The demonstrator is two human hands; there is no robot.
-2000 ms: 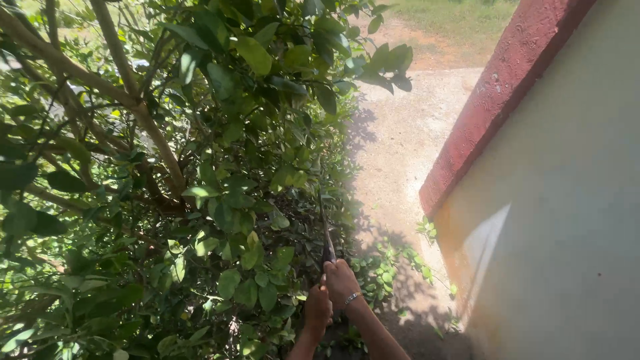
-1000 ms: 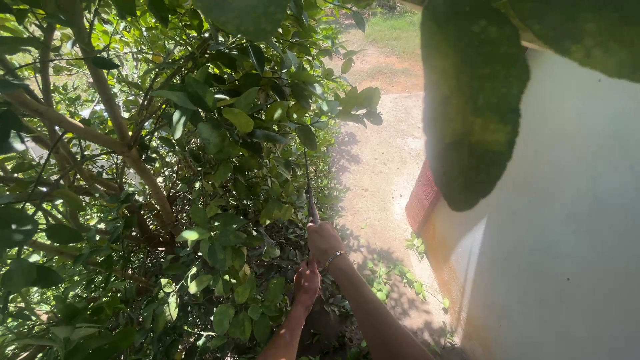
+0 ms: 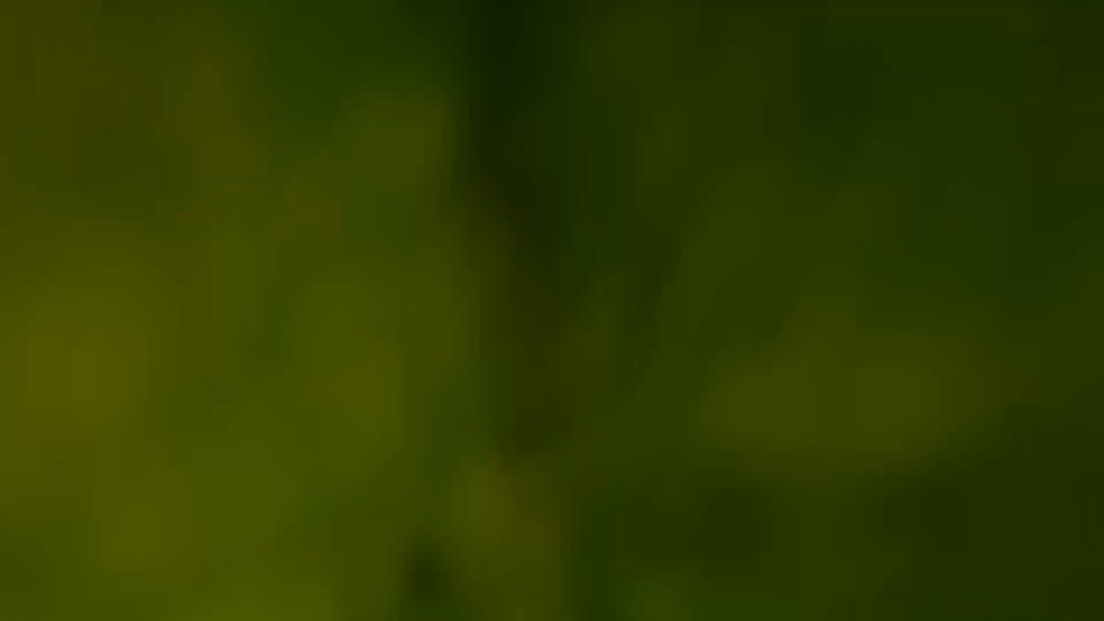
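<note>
A dark green blur (image 3: 345,328), probably a leaf very close to the lens, fills the whole head view. Neither my left hand nor my right hand can be seen now. The long thin tool that shows at my hands in the earlier frames is hidden too, so what each hand holds or touches cannot be told.
The green blur now covers the bush, path, wall and both hands, which showed a second ago. Before that, a large leaf had come into the upper right of the view.
</note>
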